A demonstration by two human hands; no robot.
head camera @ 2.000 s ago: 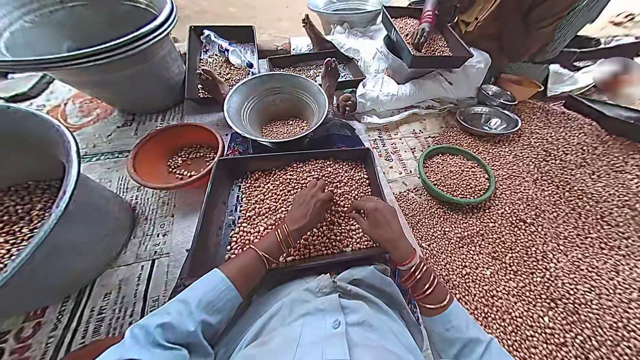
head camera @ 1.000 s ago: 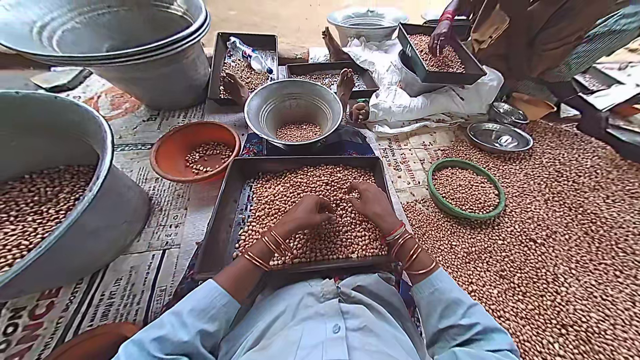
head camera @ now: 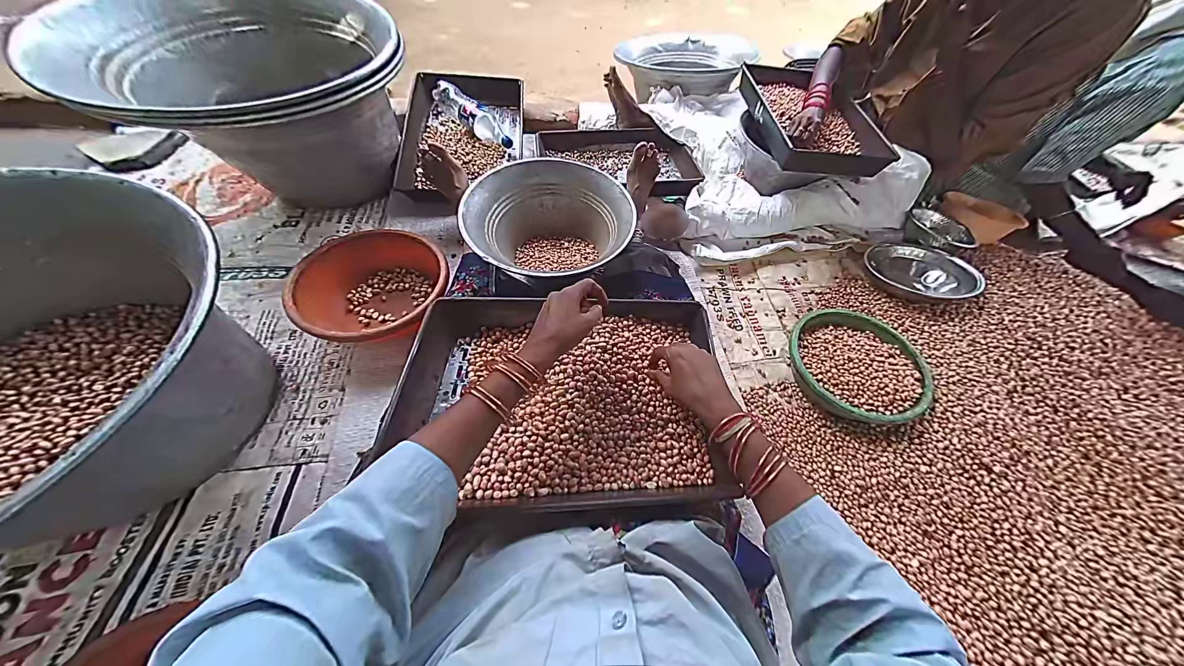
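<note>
A dark rectangular metal tray (head camera: 393,421) lies across my lap, filled with reddish-brown nuts or seeds (head camera: 592,416). My left hand (head camera: 569,319) is raised over the tray's far side, close to the near rim of a metal basin (head camera: 472,208) that has a layer of the same nuts at its bottom. The fingertips are bunched; whether they hold a nut cannot be told. Over the right part of the pile is my right hand (head camera: 689,375), fingers curled with thumb and forefinger near each other, their contents too small to tell. Both wrists wear bangles.
An orange bowl (head camera: 305,301) with some nuts is left of the tray. Large metal tubs (head camera: 208,370) stand farther left. On the right, a green-rimmed basket (head camera: 803,370) and a steel plate (head camera: 925,273) lie by spread nuts (head camera: 1045,444). A person's hand (head camera: 807,125) is in another tray.
My left hand has moved from the middle of the nut pile up to the tray's far side, near the metal basin. My right hand remains over the pile's right part.
</note>
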